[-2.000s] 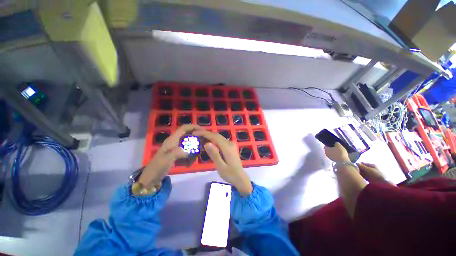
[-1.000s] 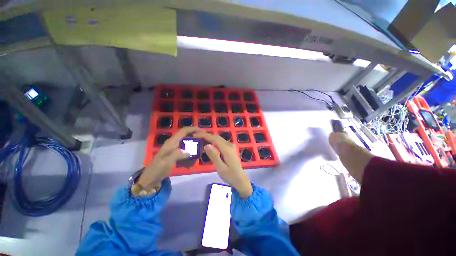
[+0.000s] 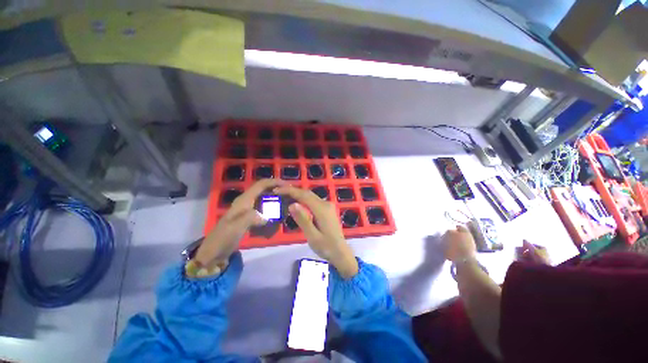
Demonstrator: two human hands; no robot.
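A smartwatch point(image 3: 271, 208) with a lit white screen is held between my two hands above the front part of the red compartment tray point(image 3: 302, 234). My left hand point(image 3: 238, 225) grips its left side, with a wristwatch on that wrist. My right hand point(image 3: 318, 225) curves around its right side, fingertips meeting my left hand's at the top. The tray's pockets hold dark watches; my hands hide some front pockets. A smartphone point(image 3: 308, 305) with a bright white screen lies on the bench between my blue sleeves.
A person in a dark red sleeve point(image 3: 568, 312) has hands at the bench on the right. Near them lie a dark phone point(image 3: 453, 178), a small grey block point(image 3: 487, 235) with a cable, and slim devices point(image 3: 501, 198). A blue cable coil point(image 3: 65, 248) is at left. A yellow sheet point(image 3: 160, 44) hangs from the shelf.
The watch screen has changed from a cluster of white icons to a white block. The other person's phone now lies on the bench and their arm has drawn back. My hands have barely moved.
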